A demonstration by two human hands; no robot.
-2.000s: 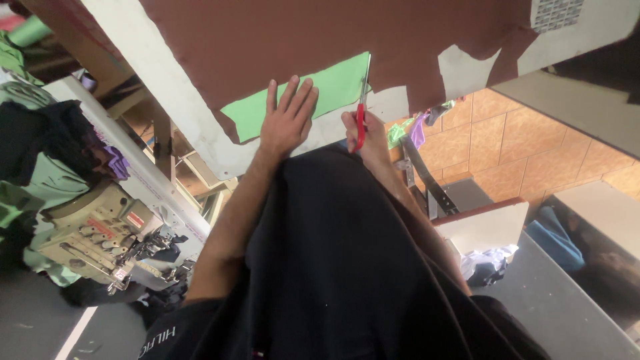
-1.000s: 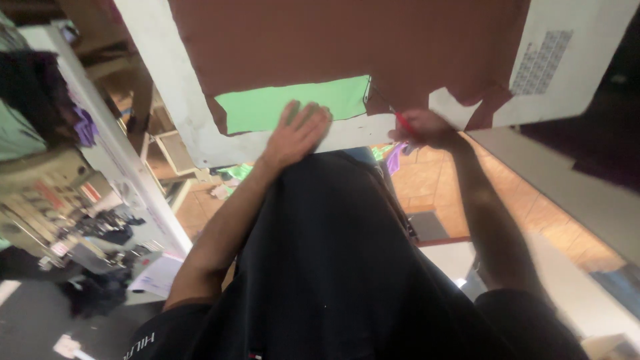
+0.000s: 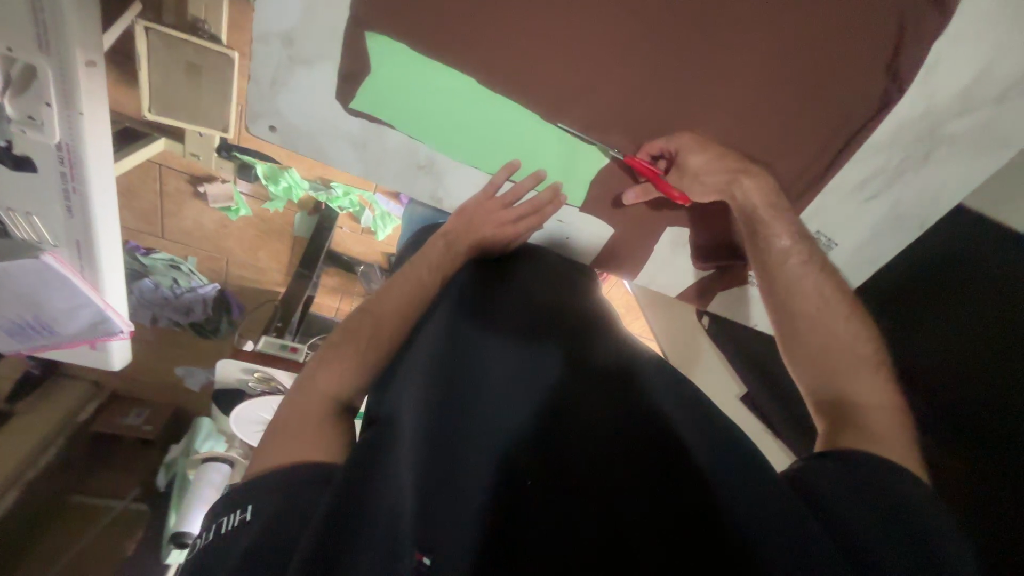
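Note:
A large piece of brown fabric (image 3: 640, 72) lies on a white tabletop (image 3: 296, 88), with a green fabric strip (image 3: 472, 112) on top along its near edge. My left hand (image 3: 508, 210) rests with fingers spread at the strip's near edge, holding nothing. My right hand (image 3: 692, 172) grips red-handled scissors (image 3: 656, 180) on the right. Their metal blades point left and lie over the upper right part of the green strip. Whether the blades are apart cannot be told. Cut brown flaps (image 3: 640, 240) hang near the table's front edge, below the right hand.
Green fabric scraps (image 3: 280, 182) hang or lie beyond the table's left front edge, above a tiled floor (image 3: 192, 212). A white machine or table surface (image 3: 64, 160) stands at far left. A thread cone (image 3: 200, 496) is at lower left, near a round white dish (image 3: 254, 418).
The view has turned and shifted. My right hand, earlier beside the strip's right end with the scissors, now has the blades over the strip. My left hand stays by its near edge.

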